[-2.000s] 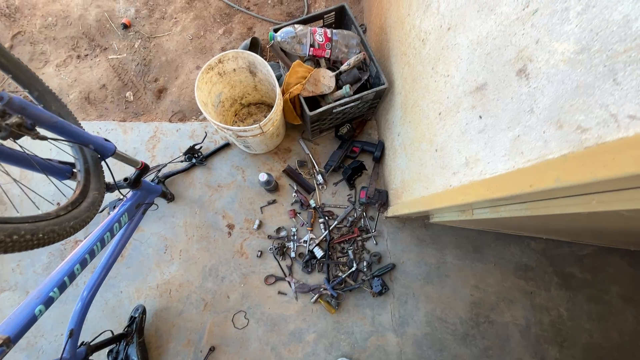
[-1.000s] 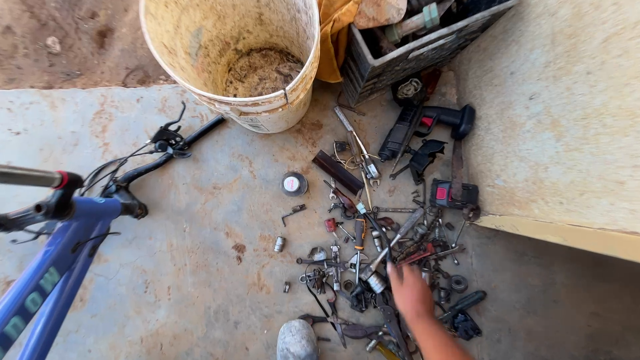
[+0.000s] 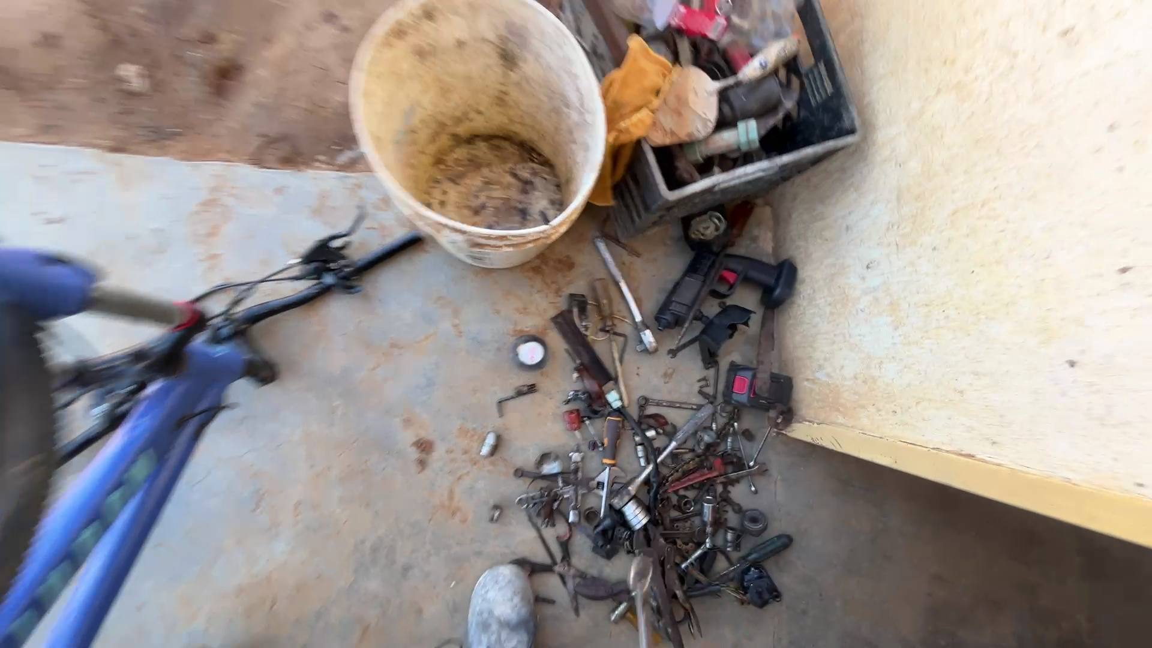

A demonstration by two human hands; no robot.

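Note:
Neither of my hands shows in the head view now. A loose heap of hand tools lies on the concrete floor, among them a ratchet wrench with a socket (image 3: 635,511), an orange-and-black screwdriver (image 3: 612,441) and a red-handled tool (image 3: 697,475). Above the heap lie a long metal ratchet handle (image 3: 625,292) and a black cordless drill (image 3: 688,288). A black battery pack with a red patch (image 3: 758,387) rests near the wall corner. A small round container (image 3: 530,351) and a loose socket (image 3: 489,444) lie left of the heap.
A dirty white bucket (image 3: 589,153) stands beside a black plastic crate (image 3: 756,171) holding a trowel (image 3: 686,106) and an orange cloth (image 3: 634,85). A blue bicycle frame (image 3: 135,477) is at the left. A shoe tip (image 3: 501,607) shows at the bottom, and a wall (image 3: 981,243) bounds the right.
A hand that reached over the tool heap one second ago is out of view. The view has shifted, showing more of the crate.

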